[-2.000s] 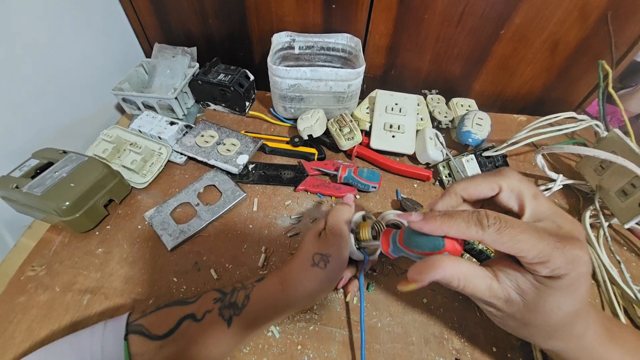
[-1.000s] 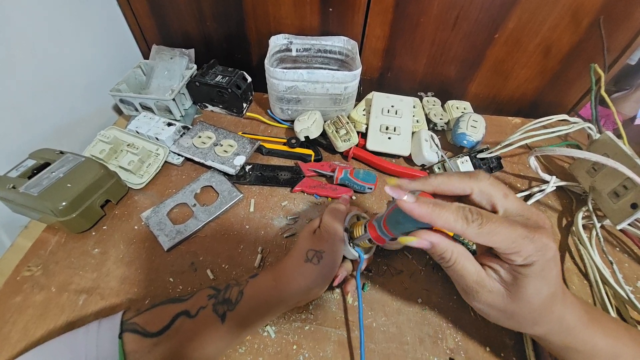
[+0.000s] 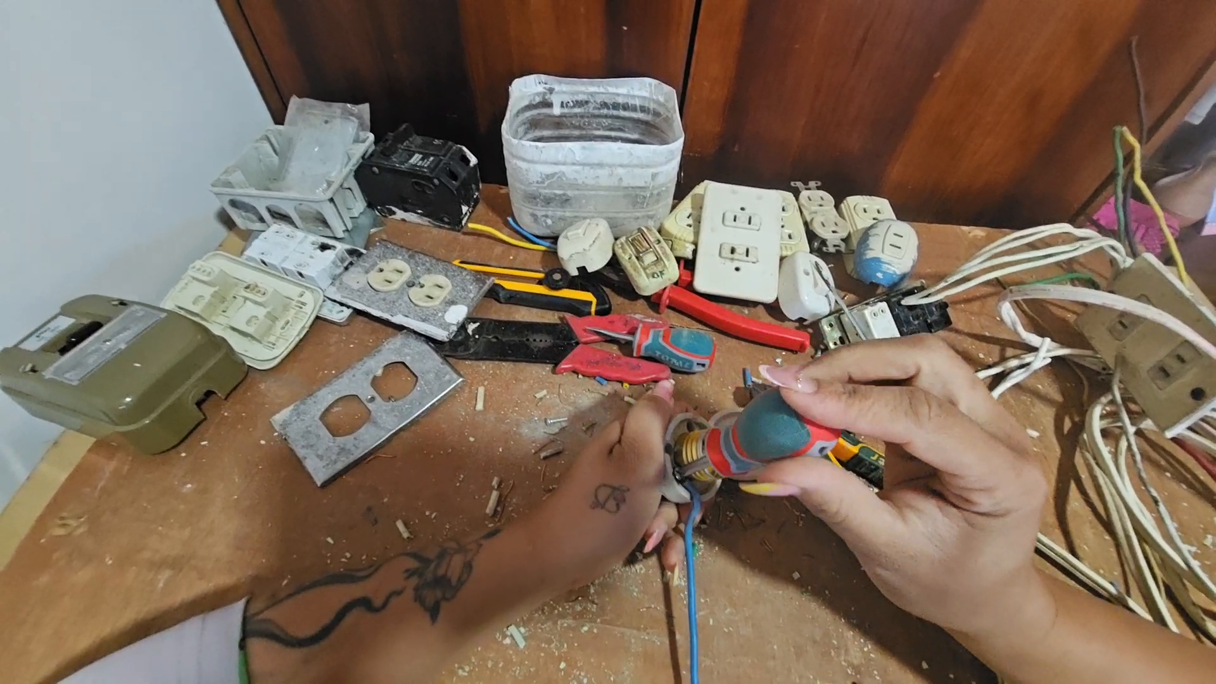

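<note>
My left hand (image 3: pixel 617 475) grips a round lamp socket (image 3: pixel 678 454) near the middle of the table; brass-coloured threads show inside it. A blue insulated wire (image 3: pixel 692 589) hangs from the socket toward the near edge. Between the thumb and fingers of my right hand (image 3: pixel 912 475) is the teal and red handle of a screwdriver (image 3: pixel 774 432), pointing left into the socket; its tip is hidden. Just beyond my hands lie a second small screwdriver (image 3: pixel 674 348) and red-handled pliers (image 3: pixel 613 363).
A metal outlet cover plate (image 3: pixel 366 418) and an olive plastic box (image 3: pixel 119 366) lie at left. Behind stand a clear plastic tub (image 3: pixel 594 157), a black circuit breaker (image 3: pixel 418 176) and a white outlet plate (image 3: pixel 738 242). Coiled white cables (image 3: pixel 1121 475) fill the right side, beside red-handled cutters (image 3: pixel 736 320).
My right hand's fingers have shifted around the screwdriver handle, which shows turned differently. My left hand still holds the socket in about the same place.
</note>
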